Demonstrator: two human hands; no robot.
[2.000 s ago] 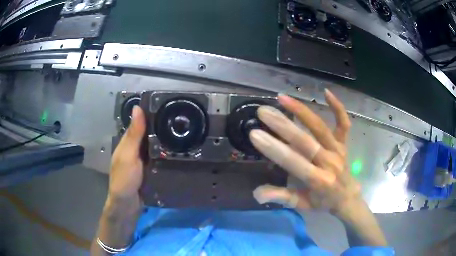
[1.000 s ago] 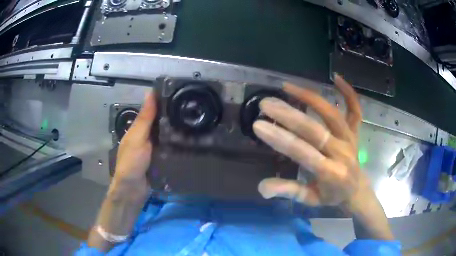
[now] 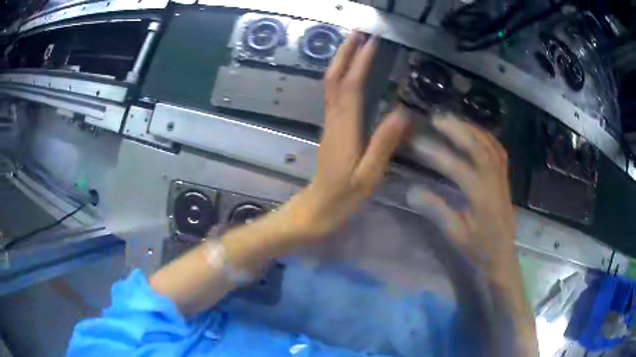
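A carrier fixture with two black round drivers [image 3: 429,81] lies over the green belt, its lower half largely covered by my hands and blurred. My left hand [image 3: 349,132] reaches up beside its left edge, fingers apart and thumb at the plate. My right hand [image 3: 471,174] is blurred over its lower right part, with pale coverings on some fingertips; its grip cannot be told. Another fixture with black drivers [image 3: 193,211] lies on the metal worktop [image 3: 143,174], partly hidden by my left forearm.
A fixture with two silvery round units [image 3: 263,36] sits on the belt [image 3: 183,59], left of my left fingers. Another dark fixture [image 3: 563,188] is farther right. The side rail [image 3: 230,143] crosses below. A blue bin [image 3: 593,314] and crumpled clear piece [image 3: 558,300] are lower right.
The fixture from in front of my body is now over the belt, and both hands have moved up with it. My left fingers have come away from its side. The belt fixtures have shifted right in view.
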